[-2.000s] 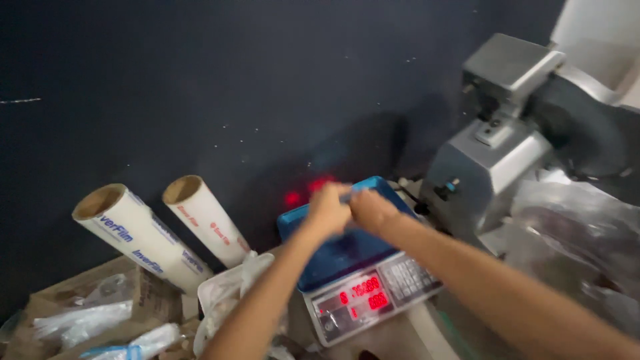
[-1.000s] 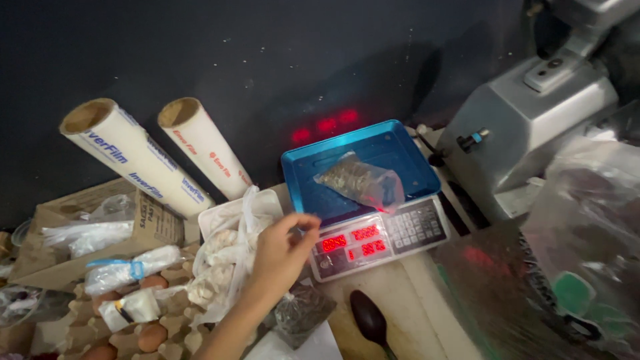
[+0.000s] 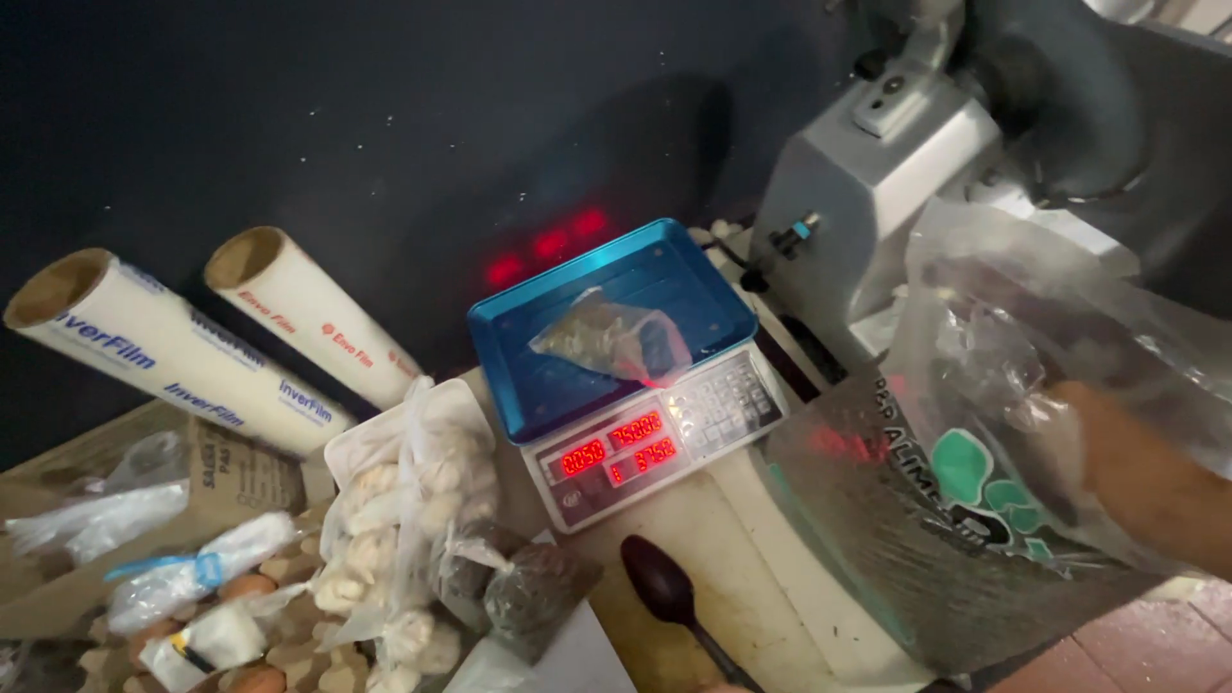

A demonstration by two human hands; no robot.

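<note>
My right hand [image 3: 1126,462] reaches in at the right edge, its fingers behind or inside a large clear plastic bag [image 3: 972,462] that bears green print and holds dark fine contents; its grip is hidden. Of my left hand, at most a sliver of skin shows at the bottom edge by the handle of a dark spoon [image 3: 659,582]. A small knotted plastic bag [image 3: 611,339] lies on the blue tray [image 3: 520,390] of a digital scale [image 3: 577,500], whose red display is lit.
Film rolls [image 3: 192,356] lean at the left beside a cardboard box [image 3: 236,462]. Garlic in a bag [image 3: 414,510], egg cartons [image 3: 327,664] and a bag of dark contents [image 3: 529,587] stand in front. A metal slicer [image 3: 876,183] is behind at the right.
Both hands were over the scale tray two seconds ago. One second ago the small bag lay there and my left hand was beside the scale; that hand has moved away. My right hand has come in at the right.
</note>
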